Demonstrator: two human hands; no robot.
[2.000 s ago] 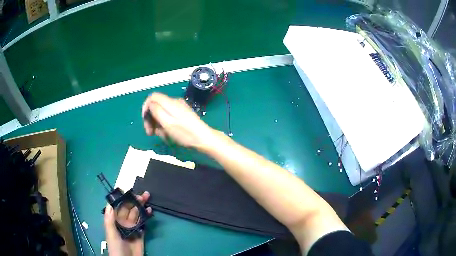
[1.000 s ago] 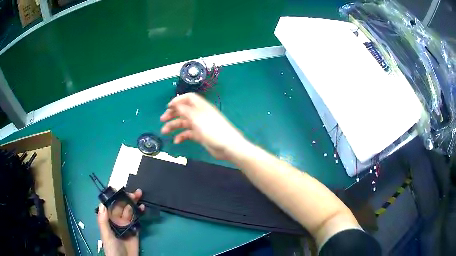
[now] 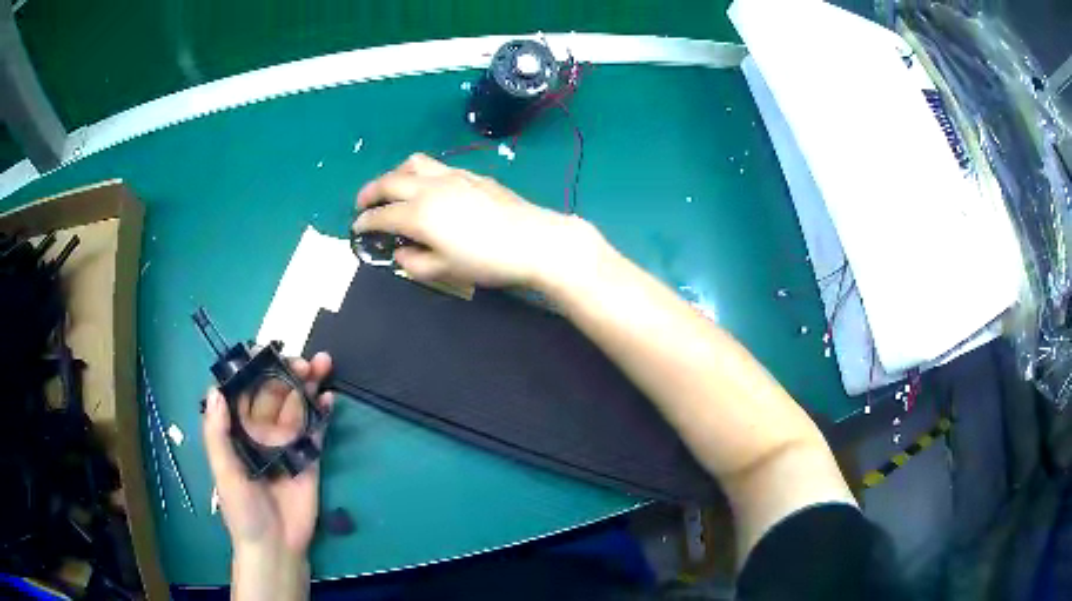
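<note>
My left hand (image 3: 265,505) holds a black plastic bracket (image 3: 241,373) with a large round opening; its two thin prongs point up and left. My right hand (image 3: 453,223) is over a round black component (image 3: 379,247) with its fingers on it, at the upper end of the backing paper. The fingers hide part of the disc. The cream backing paper (image 3: 308,288) lies at the left end of the black strips (image 3: 506,376), under my right forearm. A stack of round components (image 3: 506,100) with red and black leads lies near the rear rail.
A cardboard tray (image 3: 132,352) heaped with black brackets is at the left, with thin rods (image 3: 161,434) beside it. A white box (image 3: 882,200) and plastic-wrapped cables (image 3: 1011,141) are at the right. White scraps lie on the green mat. A small dark piece (image 3: 339,521) is near the front edge.
My right hand has moved from near the stack back to the loose disc and taken hold of it. My left hand still holds the bracket. The view has shifted, so the bench appears higher.
</note>
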